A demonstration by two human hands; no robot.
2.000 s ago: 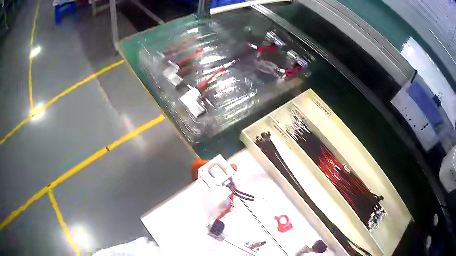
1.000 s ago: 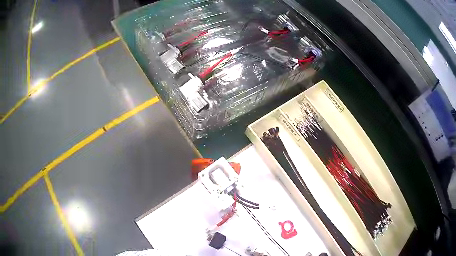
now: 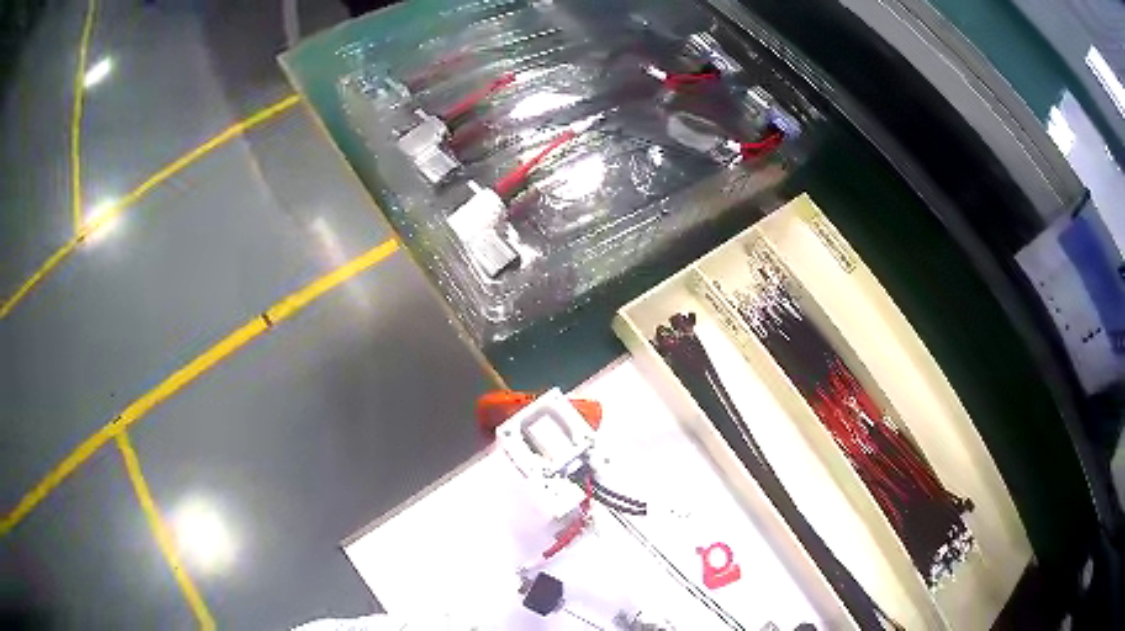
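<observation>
A white connector housing (image 3: 545,438) with a square opening sits at the near left end of the white layout board (image 3: 420,542). Red and black wires leave it, and thin black wires (image 3: 672,565) run towards the bottom edge. A small black connector (image 3: 543,594) lies on the board below it. A flat red ring-shaped part (image 3: 718,565) lies to the right of the wires. An orange clamp (image 3: 503,409) shows behind the housing. Neither of my hands is in the picture; a piece of white sleeve or cloth shows at the bottom edge.
A cream parts tray (image 3: 635,323) holds black leads (image 3: 740,438) and red-black leads (image 3: 870,431). Clear blister trays (image 3: 574,234) with white connectors and red wires lie beyond, on the green bench top (image 3: 549,358). Grey floor with yellow lines is at the left.
The view has shifted, so the tray and blister trays sit higher and the black connector at the board's bottom edge is now mostly cut off. No part has clearly moved on the board.
</observation>
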